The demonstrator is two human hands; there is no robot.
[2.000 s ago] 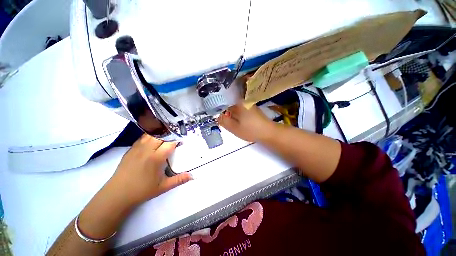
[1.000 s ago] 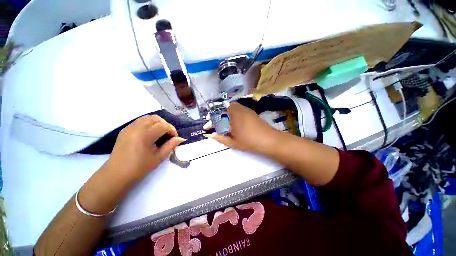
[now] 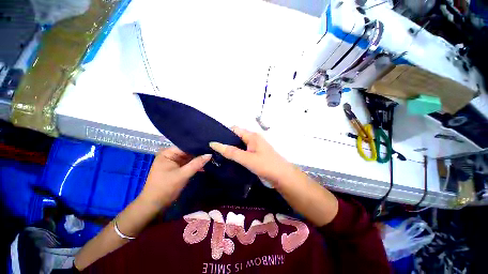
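A dark navy piece (image 3: 187,120), pointed at its far left end, is held above the table's front edge, close to my body. A small pale marking shows on it between my thumbs. My left hand (image 3: 174,174) grips its lower edge, thumb on top. My right hand (image 3: 257,155) grips its right part, thumb on top. The fingers beneath the piece are hidden. The piece's lower right end blends into dark material in front of my shirt.
The white sewing machine (image 3: 348,43) stands at the upper right of the white table (image 3: 214,59). Yellow-handled scissors (image 3: 366,142) and green-handled scissors (image 3: 383,144) lie by its base. Cardboard (image 3: 417,85) and a mint-green block (image 3: 424,105) are at the machine. Blue crates (image 3: 101,174) stand below left.
The navy piece has come away from the needle area and is now held in front of my body. Both hands have moved off the machine. The view has swung, showing more table and the crates.
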